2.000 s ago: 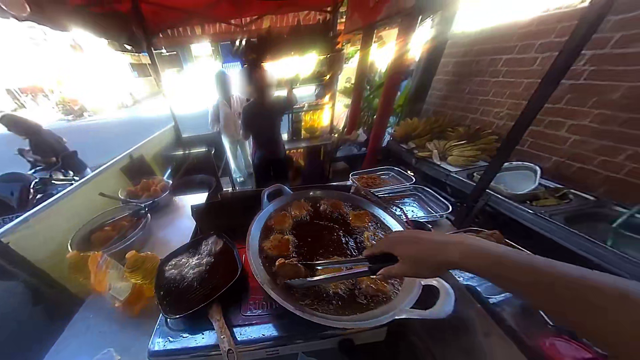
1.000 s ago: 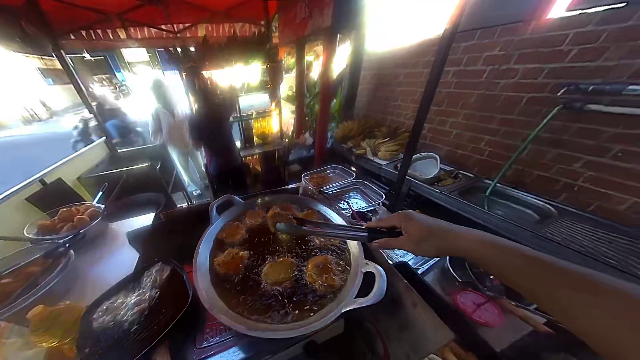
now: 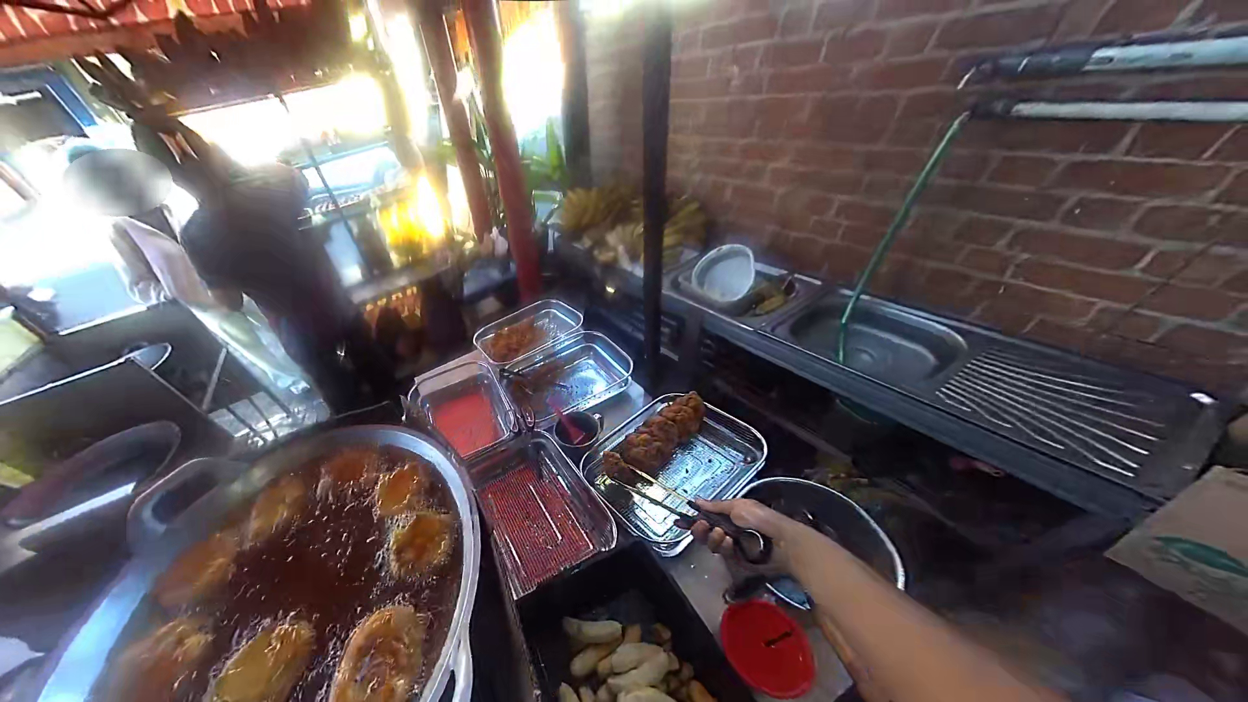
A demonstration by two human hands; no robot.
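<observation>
My right hand (image 3: 736, 534) holds a slim two-armed metal utensil (image 3: 673, 502) with dark looped handles; tongs or scissors, I cannot tell. Its tips are at the near end of a row of browned fried pieces (image 3: 663, 439) on a rectangular metal tray (image 3: 726, 478). My left hand is out of view. At the lower left, a wide metal frying pan (image 3: 468, 546) holds dark, bubbling oil with several battered pieces (image 3: 419, 541) in it. A black container of peeled bananas (image 3: 639, 663) stands below my hand, beside a red plastic lid or dish (image 3: 767, 647).
Metal trays (image 3: 541, 526) (image 3: 465, 414) (image 3: 585, 375) and a small metal cup (image 3: 577, 429) stand behind the pan. A round basin (image 3: 882, 546) is partly behind my wrist. A black post (image 3: 655, 195), a sink (image 3: 877, 341) and banana bunches (image 3: 634, 219) lie beyond. A person (image 3: 273, 263) stands at back left.
My right hand has moved from over the frying pan to the metal tray at its right. In the earlier frames it held tongs among the frying pieces. The view has swung right.
</observation>
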